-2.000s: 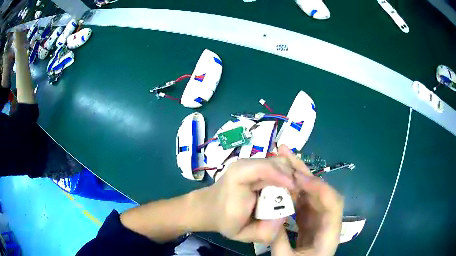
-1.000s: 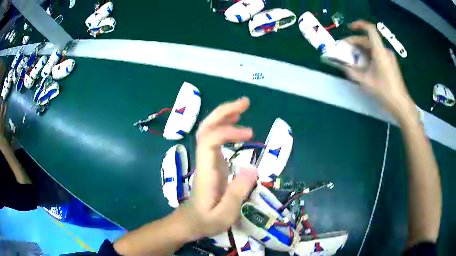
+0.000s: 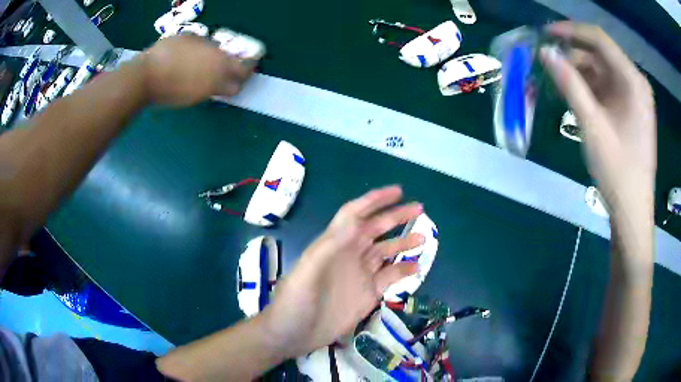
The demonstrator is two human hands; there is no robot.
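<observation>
My right hand (image 3: pixel 605 82) is raised at the upper right over the pale rail and belt. Its fingers grip the edge of a white half shell (image 3: pixel 515 101) whose open side shows blue; both are blurred. My left hand (image 3: pixel 340 272) hovers palm down over the near pile of units (image 3: pixel 384 347), fingers spread, holding nothing visible. It hides part of the pile and of a white shell (image 3: pixel 422 257). Boards and red and dark wires stick out of the pile. A shell with blue inside (image 3: pixel 257 276) and a shell with wires (image 3: pixel 276 183) lie left of the pile.
Another person's arm (image 3: pixel 67 164) reaches in from the left, the hand at a white unit (image 3: pixel 240 45) by the pale rail (image 3: pixel 336 112). More units (image 3: pixel 431 45) lie on the belt beyond. A heap of shells (image 3: pixel 37 86) lies at far left. A blue floor shows lower left.
My right hand now holds a shell with its blue open side showing, still over the belt area. My left hand has moved slightly right. Another person's arm has come in from the left.
</observation>
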